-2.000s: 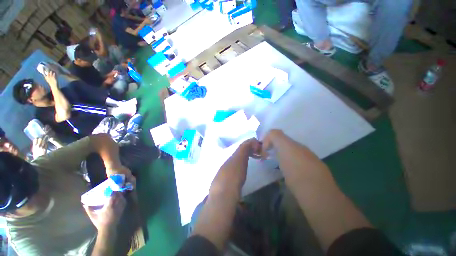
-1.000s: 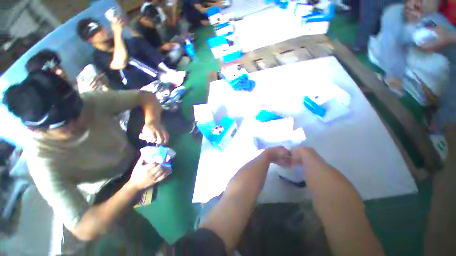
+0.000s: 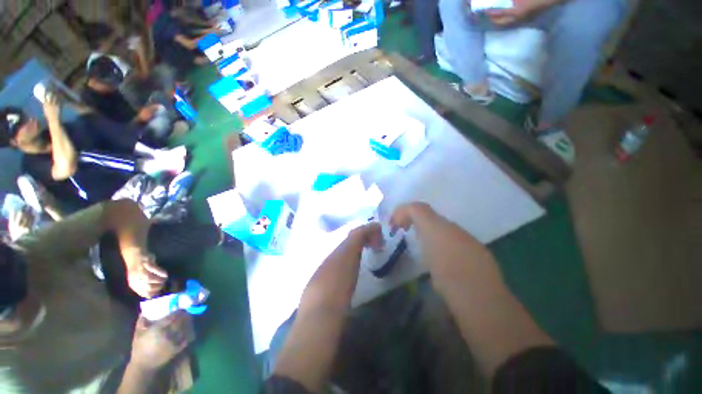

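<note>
A pale device with a dark band (image 3: 389,260) lies on the white board (image 3: 477,192) at its near edge, just below my hands. My left hand (image 3: 371,235) is above and to the left of it, fingers bent. My right hand (image 3: 408,217) is above and to the right, fingers curled down, a small gap from the left hand. The hands are small and blurred, so I cannot tell if either holds something small. An open white box (image 3: 346,202) with a blue panel stands just beyond my hands.
A blue and white retail box (image 3: 271,227) stands open at the left. Another open box (image 3: 402,145) and a blue bundle (image 3: 283,141) lie farther back. A wooden pallet (image 3: 493,127) edges the board. A person (image 3: 69,308) sits close at left, holding a box.
The view has swung right and back. My hands, together before, are now slightly apart. The dark-banded device shows more fully below them. The person at left has moved their hands on a box.
</note>
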